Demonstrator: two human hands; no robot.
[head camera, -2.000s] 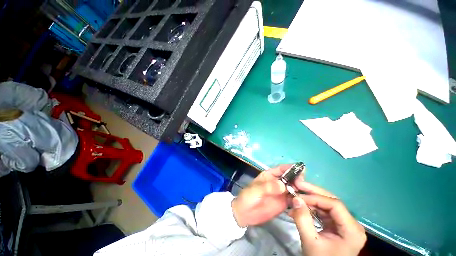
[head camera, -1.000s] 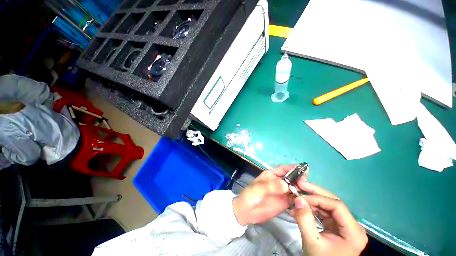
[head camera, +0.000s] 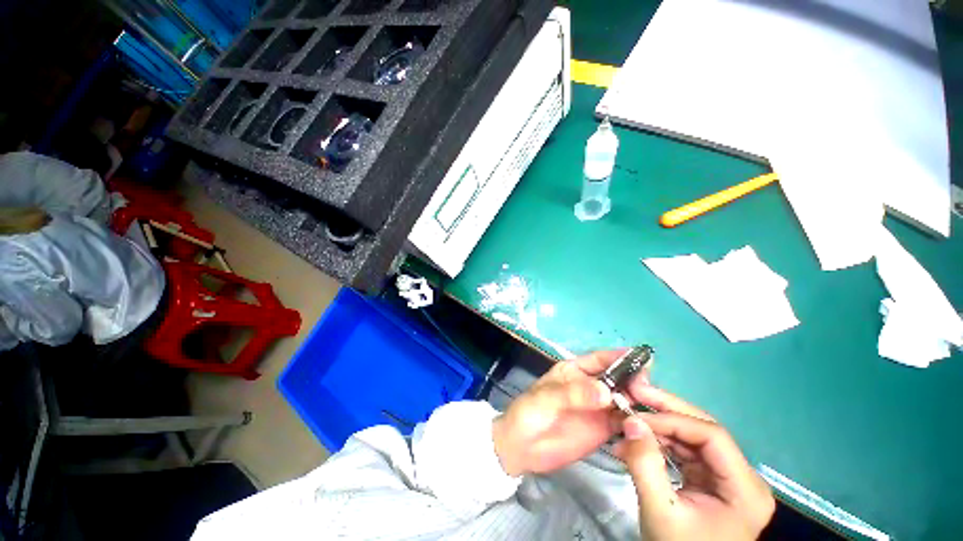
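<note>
My left hand (head camera: 554, 421) holds a small dark watch unit (head camera: 627, 367) with a silver rim, tilted edge-on, above the bench's front edge. My right hand (head camera: 697, 476) pinches a thin stick (head camera: 650, 431) with a small white tip. The tip is at the lower edge of the watch unit, close to my left fingertips; whether it touches cannot be told. The watch face is not clearly visible.
A clear syringe (head camera: 599, 171), an orange stick (head camera: 720, 199), white wipes (head camera: 734, 294) and a white board (head camera: 781, 79) lie on the green bench. A foam watch tray (head camera: 364, 188) sits left on a white case (head camera: 502, 148). A blue bin (head camera: 375, 365) is below; a person (head camera: 79, 254) is far left.
The hands, watch unit and stick keep nearly the same pose. The view has shifted slightly, so the bench things appear a little right and lower than at first.
</note>
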